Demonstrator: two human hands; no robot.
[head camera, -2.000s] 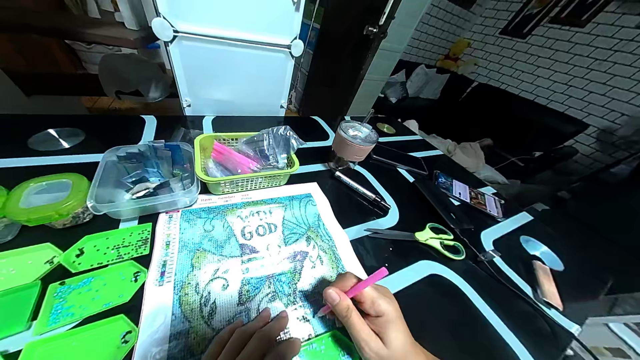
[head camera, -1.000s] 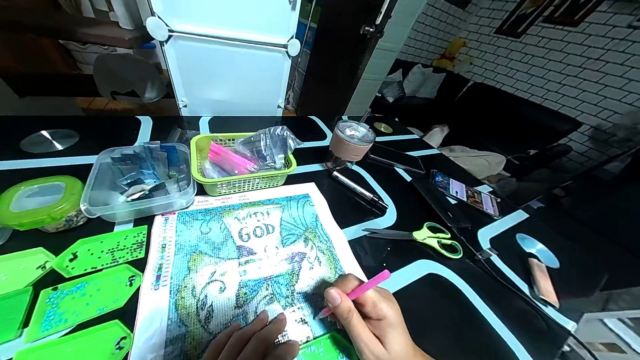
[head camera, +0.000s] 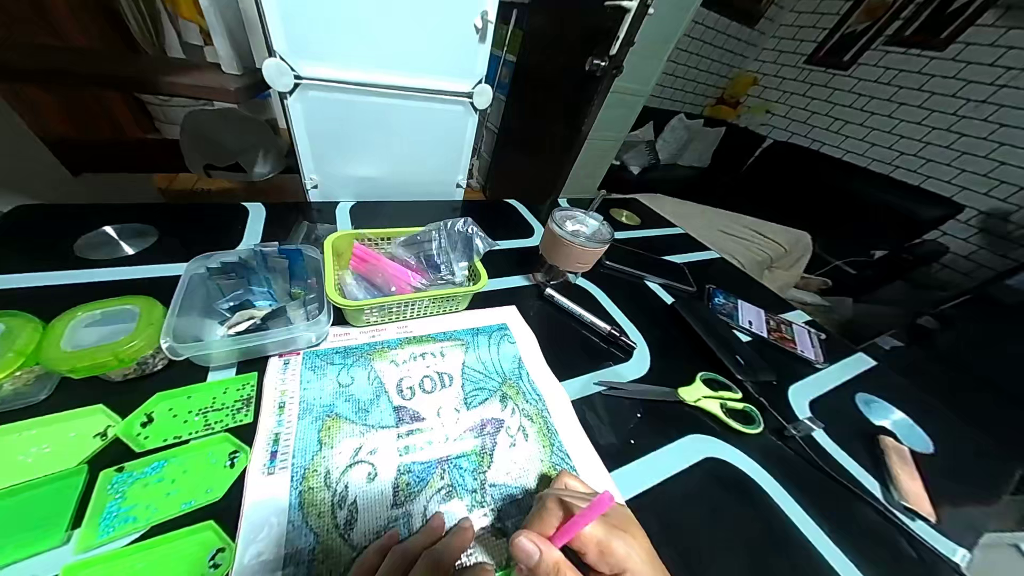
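A diamond painting canvas (head camera: 336, 400) with printed lettering and a colour key down its left side lies on the black table. My right hand (head camera: 592, 536) pinches a pink applicator pen (head camera: 582, 518) over the canvas's lower right part; the pen's tip is hidden by the fingers. Beside it, my left hand (head camera: 424, 552) rests with bent fingers on the lower edge of the canvas, holding nothing visible. A bit of green shows between the hands, mostly hidden. Left of the canvas are green bead trays, one with dark beads (head camera: 196, 410) and one with blue beads (head camera: 164, 484).
Behind the canvas stand a clear plastic container (head camera: 248, 344) of packets and a green basket (head camera: 404, 308) with pink pens and plastic bags. Green-lidded containers (head camera: 104, 336) are at left. To the right lie a marker (head camera: 588, 318), green-handled scissors (head camera: 720, 398), a lidded cup (head camera: 574, 240) and a phone (head camera: 766, 324).
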